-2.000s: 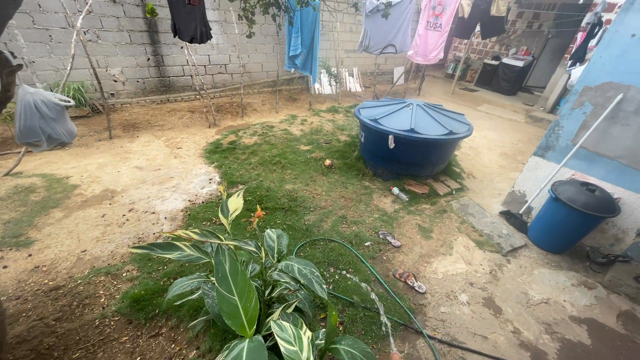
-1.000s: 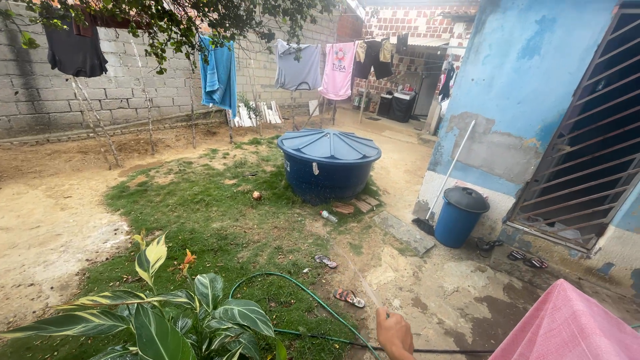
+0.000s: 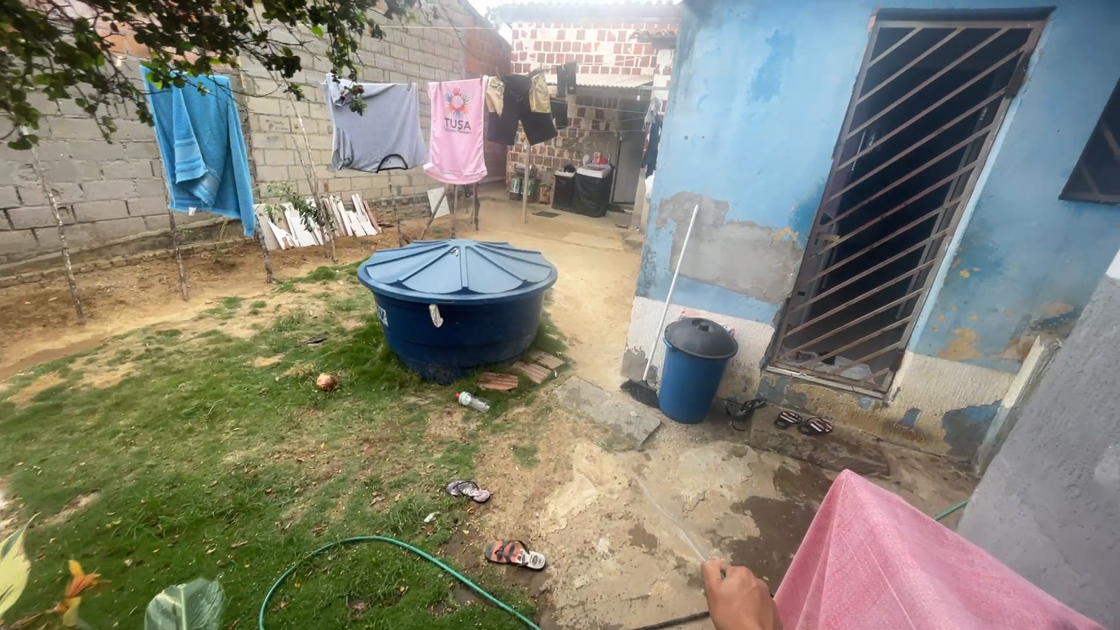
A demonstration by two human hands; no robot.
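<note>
At the bottom edge, right of centre, my right hand point(image 3: 739, 595) is closed around the end of a hose, mostly hidden by the fingers. A thin stream of water point(image 3: 678, 525) sprays from it up and to the left over the worn concrete. Pink cloth point(image 3: 910, 569) lies just right of the hand, at the lower right. A green garden hose point(image 3: 385, 541) curves over the grass at the bottom, and another piece shows beyond the cloth. My left hand is out of view.
A lidded blue water tank point(image 3: 455, 315) stands on the grass. Flip-flops point(image 3: 514, 554) and a plastic bottle point(image 3: 472, 402) lie on the ground. A blue bin point(image 3: 696, 372) and a broom point(image 3: 674, 289) stand by the blue wall, near a barred door point(image 3: 901, 201). Laundry point(image 3: 458, 131) hangs behind.
The view has swung right, from the leafy plant toward the blue house and barred door. My right hand and the pink cloth, absent two seconds ago, are in view.
</note>
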